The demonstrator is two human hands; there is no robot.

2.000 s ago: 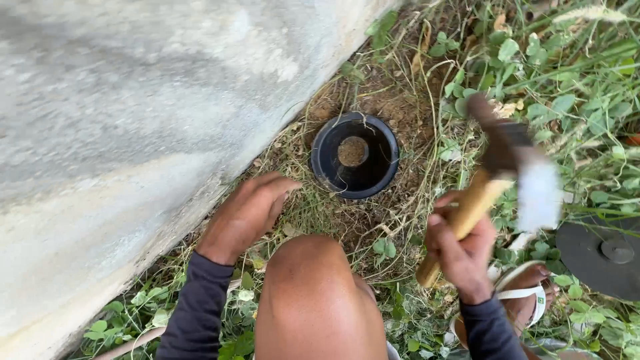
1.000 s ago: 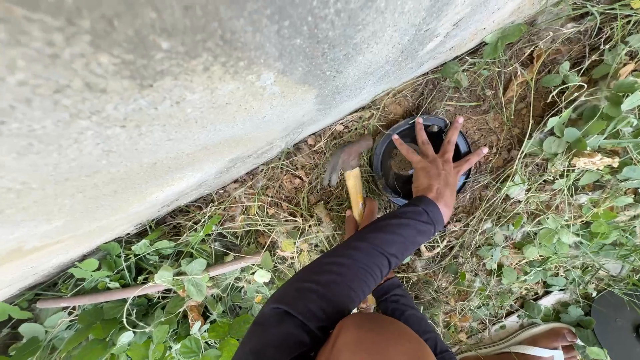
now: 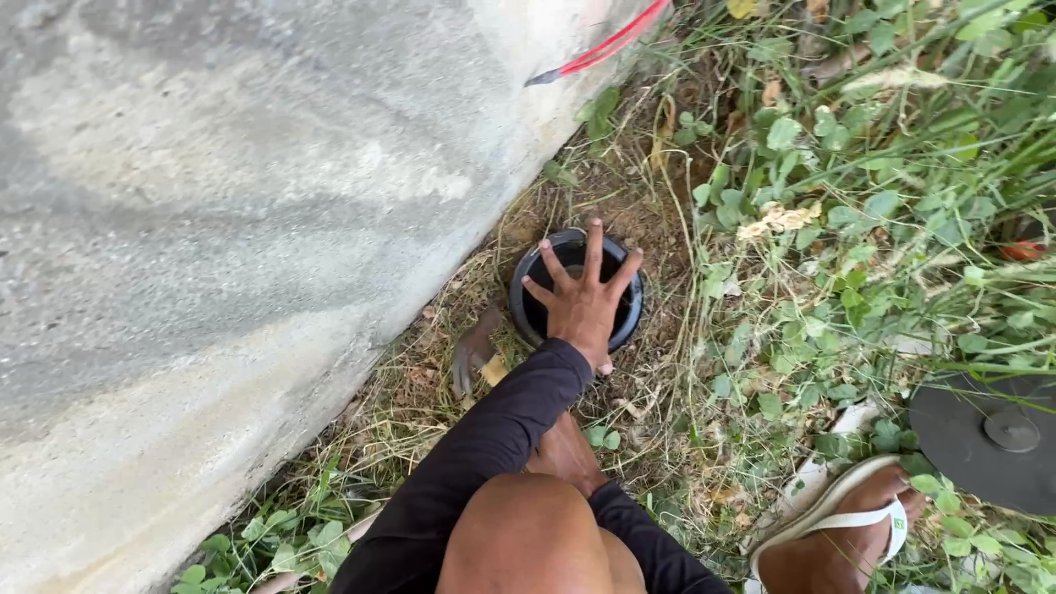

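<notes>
A round black plastic collar or pipe end is set in the soil close to the wall. My left hand lies palm down across its opening, fingers spread over the far rim and thumb near the close edge. Beneath my left forearm my right hand, partly covered by the dark sleeve, is closed on the handle of a claw hammer. The hammer's metal head is just left of the collar, slightly blurred, with a short piece of its yellow handle showing. The sleeve hides how the fingers wrap the handle.
A rough concrete wall slopes along the left side. Red cable with a dark end hangs against it. Grass and creeping plants cover the right. A round black lid lies beyond my foot in a white flip-flop.
Two seconds ago the hammer was raised right of the collar and my left hand was at its left. My left hand has since moved onto the collar, and the hammer has crossed to its left.
</notes>
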